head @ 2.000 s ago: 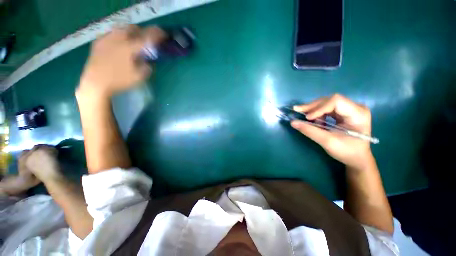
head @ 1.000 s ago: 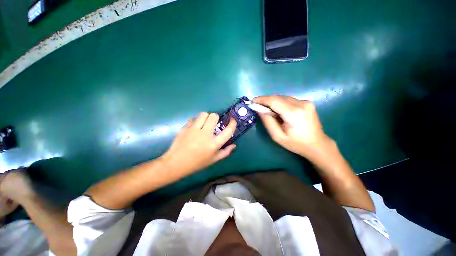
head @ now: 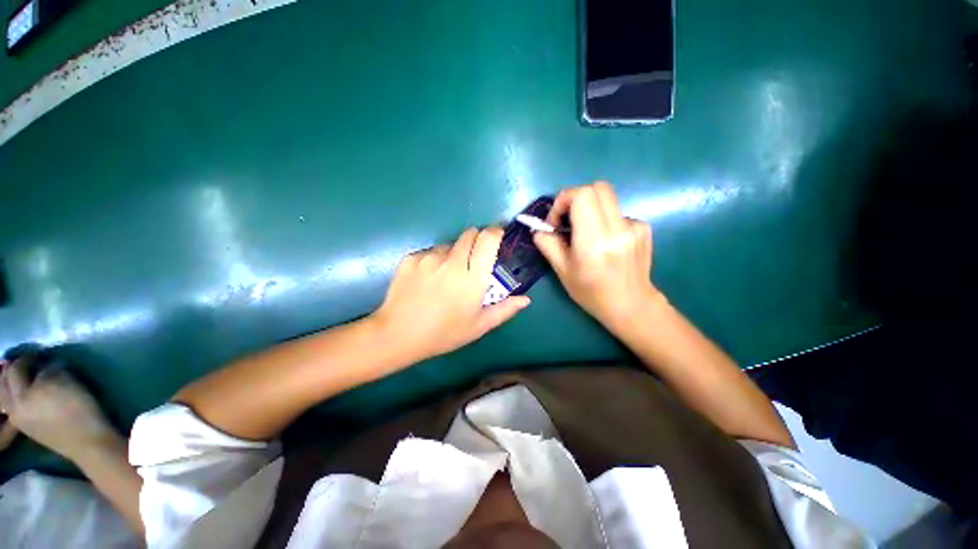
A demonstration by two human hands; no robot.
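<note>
A small dark handset (head: 520, 261) with a white patch at its lower left end is at the middle of the green bench, tilted up to the right. My left hand (head: 438, 295) holds its lower left end, fingers along the upper edge and thumb below. My right hand (head: 601, 255) is at its upper right end and pinches a slim pale tool (head: 534, 223), whose pale end lies over the handset. The rest of the tool is hidden by my fingers.
A smartphone (head: 630, 64) lies on the green bench (head: 354, 139) beyond my hands. A curved worn pale strip (head: 129, 62) crosses the upper left, with another small handset (head: 24, 24) beyond it. Another person's hand (head: 54, 405) is at the lower left edge.
My left hand came from the upper left to the handset. Since one second ago the bright disc on the handset is no longer seen, and the pale tool lies across its upper end.
</note>
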